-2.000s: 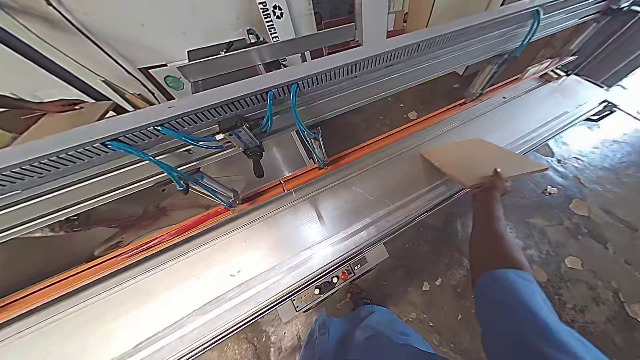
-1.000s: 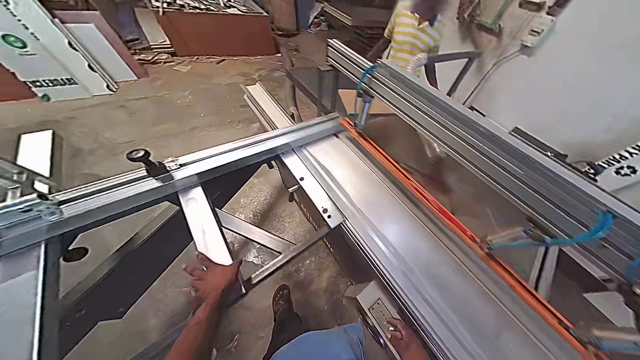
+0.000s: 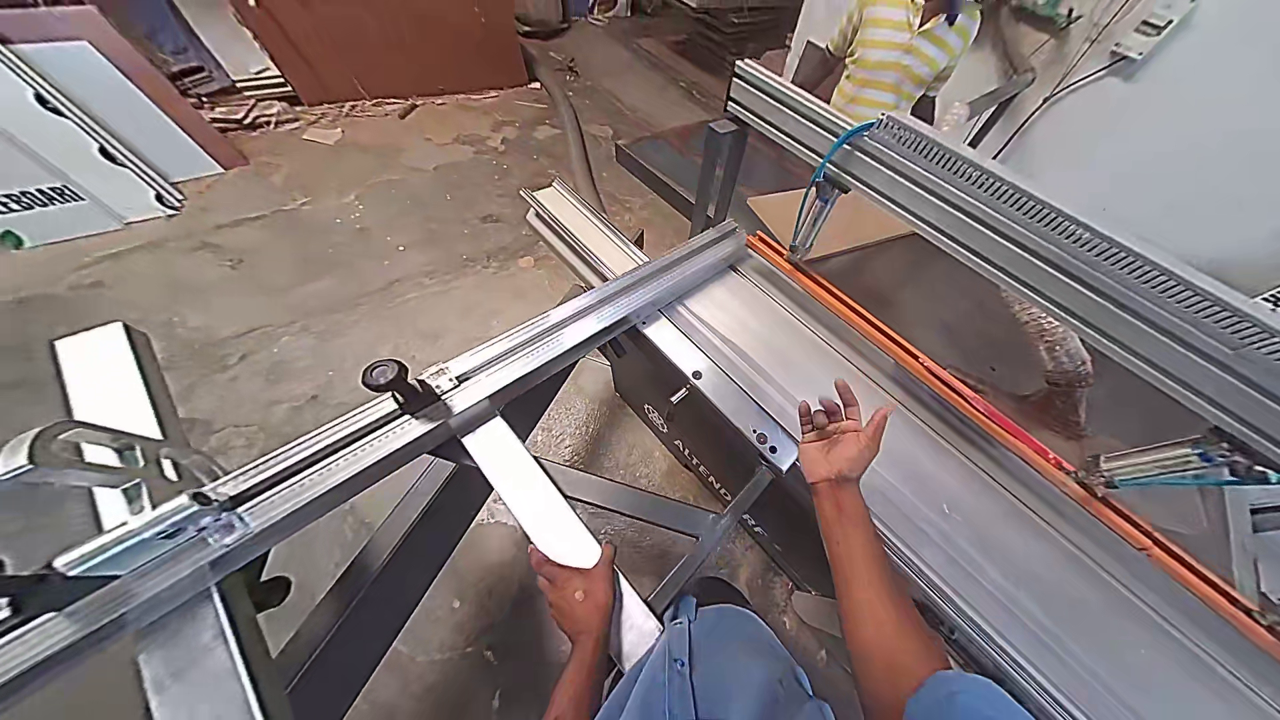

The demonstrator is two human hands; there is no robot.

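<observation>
My left hand (image 3: 578, 597) grips a pale flat metal bar (image 3: 530, 492) of the crosscut frame, low in the middle of the view. Palm up and fingers spread, my right hand (image 3: 843, 437) is over the near edge of the silver sliding table (image 3: 960, 550) of an Altendorf panel saw and holds nothing. The crosscut fence (image 3: 590, 310) runs diagonally from the lower left to the table's far end, with a black knob (image 3: 385, 376) on it. An orange strip (image 3: 900, 365) lines the table's right side.
A slotted metal beam (image 3: 1080, 250) with blue air hoses (image 3: 835, 150) spans the right side. Behind it stands a person in a striped shirt (image 3: 900, 60), near a brown board (image 3: 825, 222). A flexible duct (image 3: 572, 130) lies on the floor; white panels (image 3: 75, 150) lean at far left.
The view has turned far round since the oldest frame, where my right hand held a brown board. Since one second ago my right hand has risen from the control box to over the table.
</observation>
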